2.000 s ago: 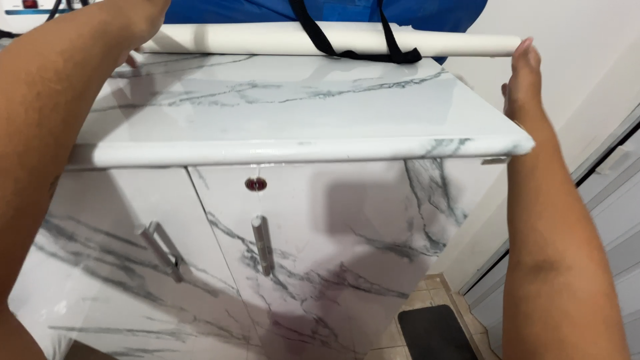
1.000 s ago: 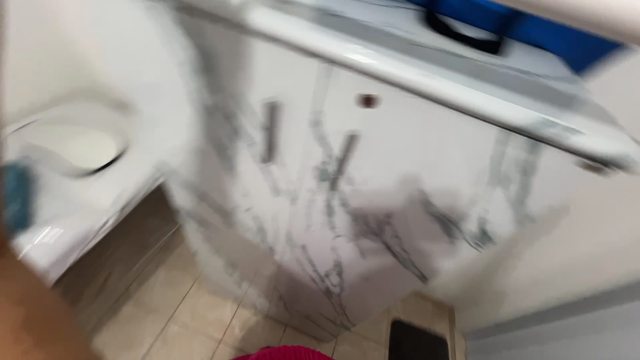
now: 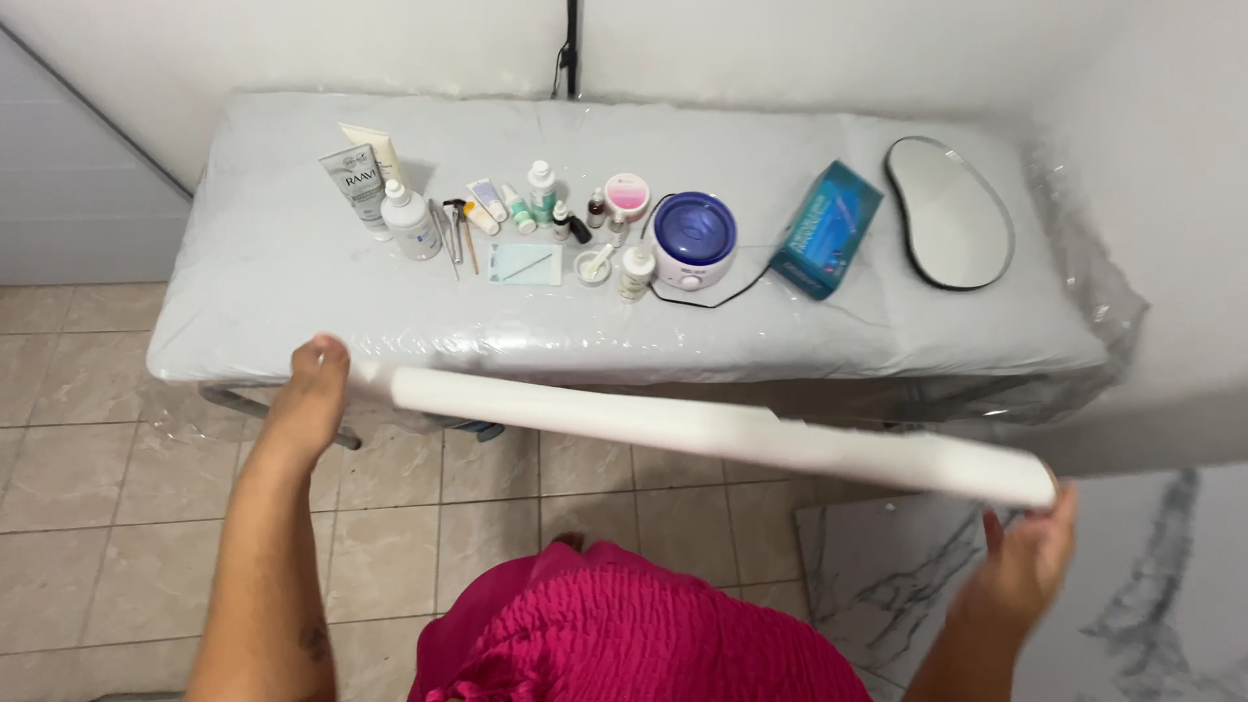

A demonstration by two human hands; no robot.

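Note:
A long white paper roll (image 3: 624,419) is held level by its two ends, in front of the near edge of a plastic-covered treatment bed (image 3: 292,302). My left hand (image 3: 317,390) grips the roll's left end, where a narrower, blurred piece sticks out. At the other end, slightly lower, my right hand (image 3: 1033,536) has its fingers on the roll's rim. Behind the roll on the bed stand a wax warmer (image 3: 694,244) with a blue lid, a teal box (image 3: 827,232) and a kidney-shaped mirror (image 3: 951,214).
Squeeze tubes (image 3: 361,185), a white pump bottle (image 3: 409,222), brushes (image 3: 470,239), a light-blue pouch (image 3: 526,264), a small bowl (image 3: 593,267) and several little bottles stand on the bed. The warmer's black cord (image 3: 717,304) runs toward the box. A marbled cabinet (image 3: 907,575) is at lower right.
The view has swung from the marbled cabinet to the bed. Two seconds ago the white roll lay over the cabinet top by a blue bag; now it is between my hands before the bed.

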